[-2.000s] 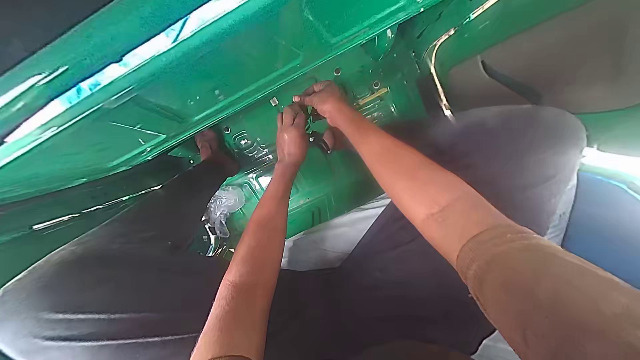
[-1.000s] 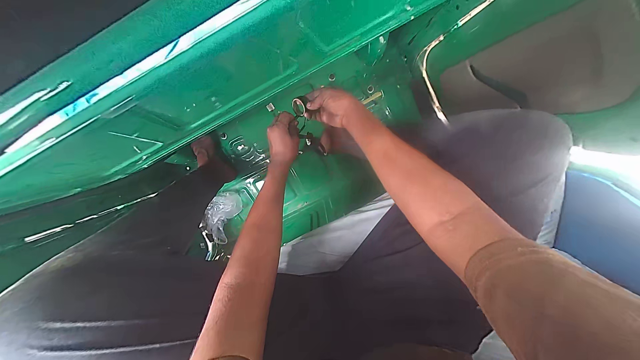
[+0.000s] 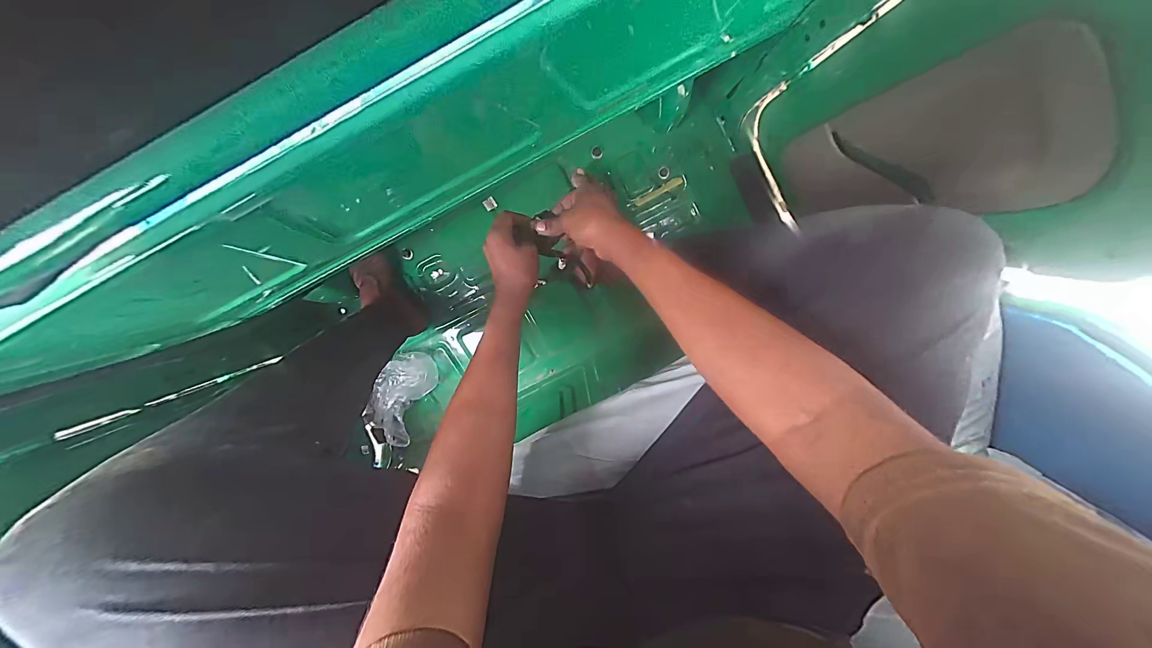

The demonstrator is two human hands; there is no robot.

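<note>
My left hand (image 3: 512,256) and my right hand (image 3: 587,214) meet over the green painted sheet-metal floor of a vehicle body (image 3: 576,360). Between their fingertips is a small dark part (image 3: 544,232), possibly a strap or cable piece; the fingers hide most of it. Both hands grip it, the left from one side and the right from the other. Just below the right hand, a dark curved piece (image 3: 583,268) lies by the metal. Small round holes (image 3: 597,153) show in the panel beyond the right hand.
A crumpled clear plastic bag (image 3: 403,382) lies left of my left forearm. A long green metal ledge (image 3: 432,135) runs diagonally beyond my hands. My bent legs in dark trousers flank the floor, with a bare foot (image 3: 369,277) at left. A green side panel with a grey inset (image 3: 981,117) stands at right.
A dark ring-like piece seen upright at the right fingertips one second ago no longer shows as a ring. The hands have come closer together since then.
</note>
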